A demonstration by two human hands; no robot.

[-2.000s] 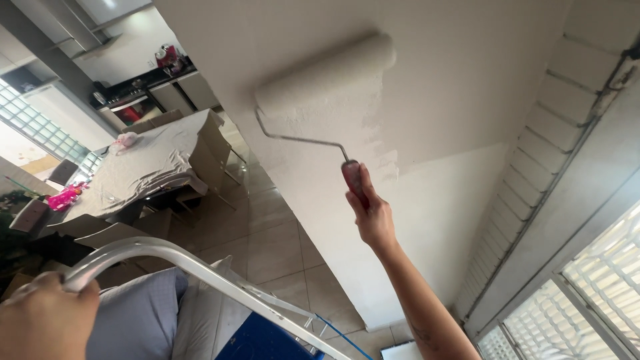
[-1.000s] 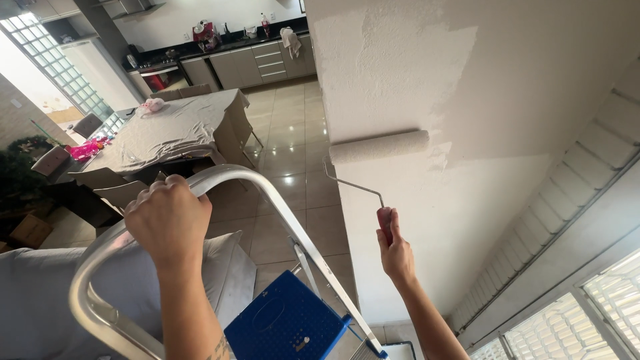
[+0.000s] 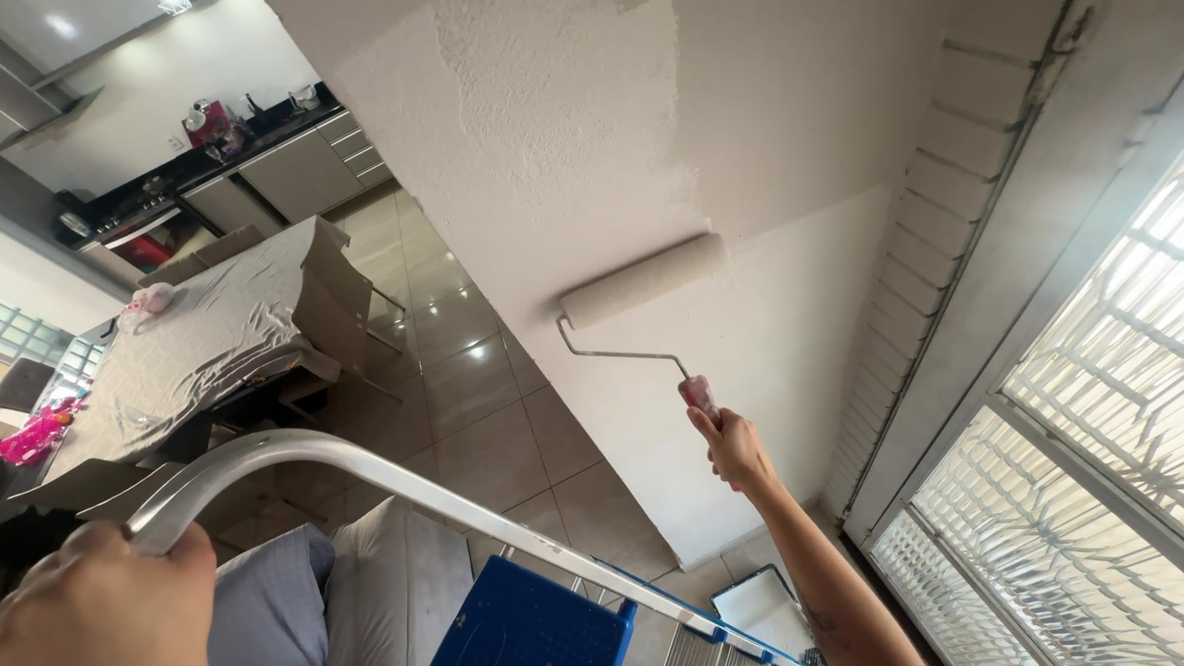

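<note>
My right hand (image 3: 735,449) is closed around the red handle of a paint roller (image 3: 647,279), whose pale sleeve lies against the wall (image 3: 573,166). Wet, textured paint shows on the wall above the roller, with a ragged edge beside a duller area. At the lower left, my left hand (image 3: 111,592) grips the curved metal rail of a stepladder (image 3: 370,462). The ladder's blue step (image 3: 532,615) is below. A paint tray (image 3: 763,610) holding white paint stands on the floor, partly hidden by my right forearm.
A cloth-covered table (image 3: 213,342) with chairs stands left, before a kitchen counter (image 3: 277,139). A grey sofa (image 3: 398,583) is beside the ladder. The wall's corner edge runs down beside the tiled floor (image 3: 481,444). At the right is a metal-framed glass door (image 3: 1045,499).
The roller has gone from higher on the wall to the boundary between duller and whiter areas. Painted coverage at the upper wall is larger than two seconds ago. The view has tilted.
</note>
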